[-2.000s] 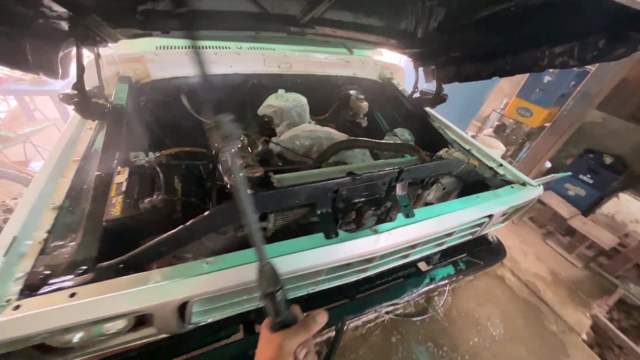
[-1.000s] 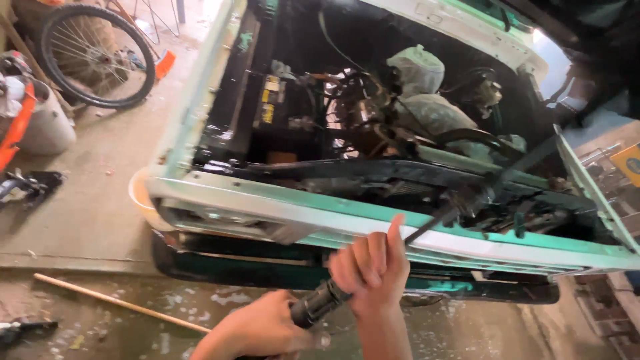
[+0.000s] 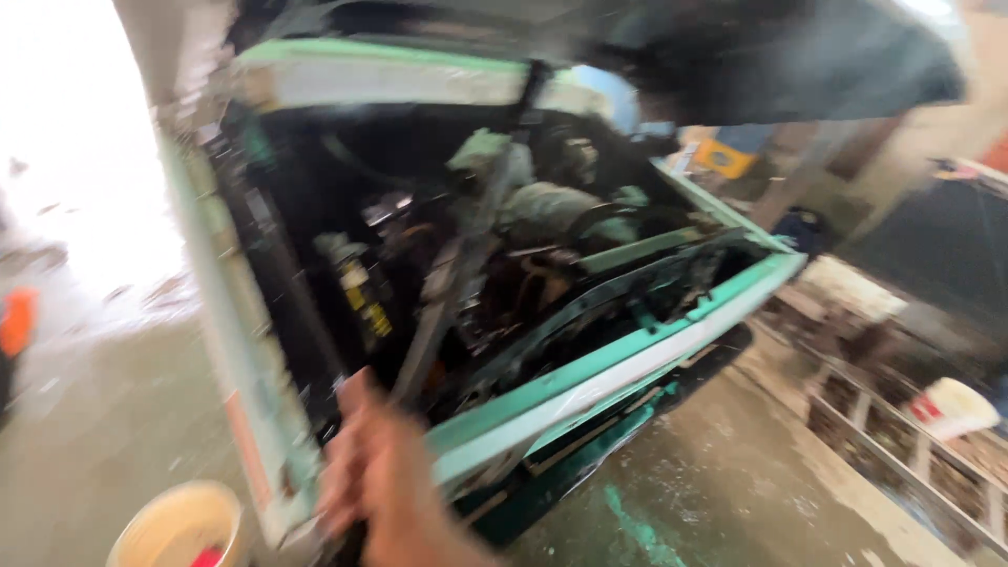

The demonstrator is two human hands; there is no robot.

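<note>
My right hand (image 3: 382, 465), blurred by motion, closes around a dark spray lance (image 3: 453, 291) at the vehicle's front left corner. The lance slants up and right across the open engine bay. Its far end lies near the raised hood (image 3: 693, 63), where pale mist hangs. Below the lance is a battery (image 3: 366, 295) with yellow markings. Plastic-wrapped engine parts (image 3: 551, 209) stand right of the lance. The pale green and white front panel (image 3: 598, 390) runs right from my hand. My left hand is out of view.
A pale yellow bucket (image 3: 177, 524) with something red inside stands at the lower left. On the right are a ladder-like metal frame (image 3: 890, 445) and a white container (image 3: 953, 409). The floor (image 3: 685, 465) looks wet. An orange object (image 3: 16, 319) is at the far left.
One second ago both my hands were on the lance; now only my right hand shows. The lance has swung from pointing right to pointing more steeply up. The view has shifted strongly.
</note>
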